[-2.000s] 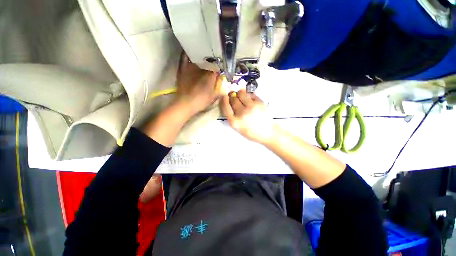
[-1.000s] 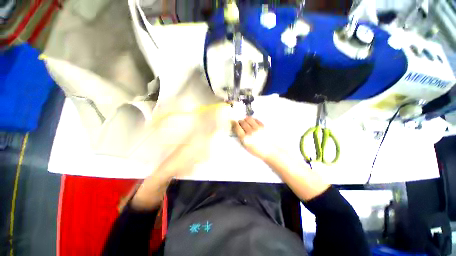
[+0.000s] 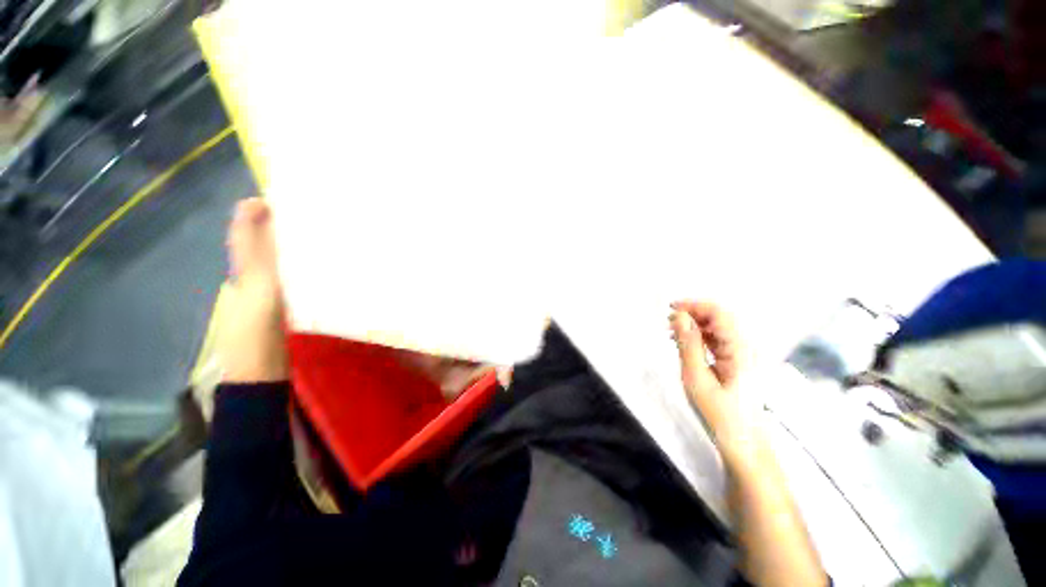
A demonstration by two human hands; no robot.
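A large bag panel [image 3: 401, 195], washed out to white, with a yellow left edge, fills the upper middle. My left hand [image 3: 255, 281] grips its left edge; some fingers are hidden behind it. My right hand [image 3: 709, 350] is over the white table [image 3: 832, 453], right of the panel, with fingers loosely curled and nothing visible in it. The glare hides where the panel ends and the table begins. The sewing machine's blue and white head [image 3: 981, 373] is cut off at the right edge.
A red bin [image 3: 361, 413] with pinkish-tan pieces is below the panel's lower edge. A grey floor with a yellow line [image 3: 109, 235] is at the left. Pale material [image 3: 52, 493] is at the lower left. A blurred red object [image 3: 969, 132] is at the upper right.
The view has swung left, so the machine is now at the far right. Both hands have left the needle area. My left hand now holds the panel's edge out to the left.
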